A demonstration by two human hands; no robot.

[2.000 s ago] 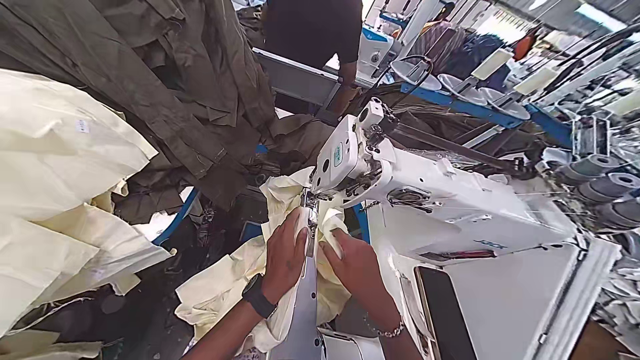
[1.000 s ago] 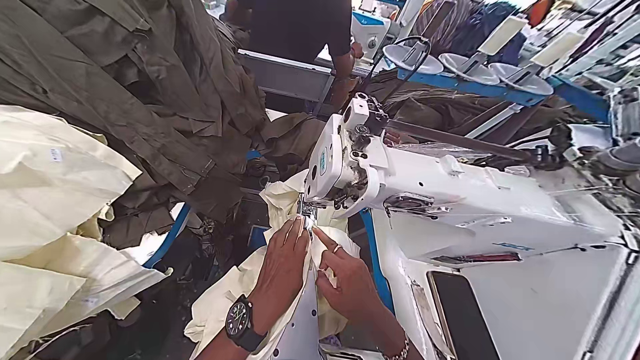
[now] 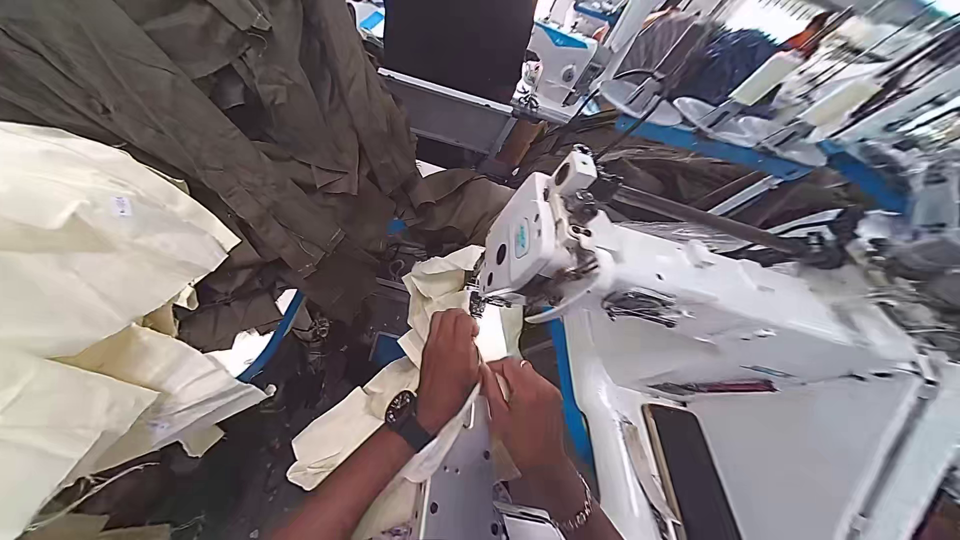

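Note:
A white industrial sewing machine (image 3: 525, 240) reaches in from the right, its needle area lit above a narrow metal bed (image 3: 457, 480). Cream fabric (image 3: 352, 427) drapes over that bed and hangs down on its left side. My left hand (image 3: 448, 367), with a black watch at the wrist, grips the fabric just in front of the presser foot. Close beside it on the right, my right hand (image 3: 525, 412), with a bracelet, pinches the fabric edge between thumb and fingers. The fingertips of both hands nearly meet, and the cloth between them is partly hidden.
Cream fabric pieces (image 3: 97, 247) are piled at the left, with dark olive garments (image 3: 202, 135) heaped behind. A phone (image 3: 690, 465) lies on the machine table at the right, near a red, slender tool (image 3: 731, 386). Beyond the machine is a person in dark clothing (image 3: 457, 45).
My left hand has gone from flat on the fabric to gripping it with curled fingers. My right hand's extended fingers have drawn in to pinch the cloth. The person's arm behind is no longer visible.

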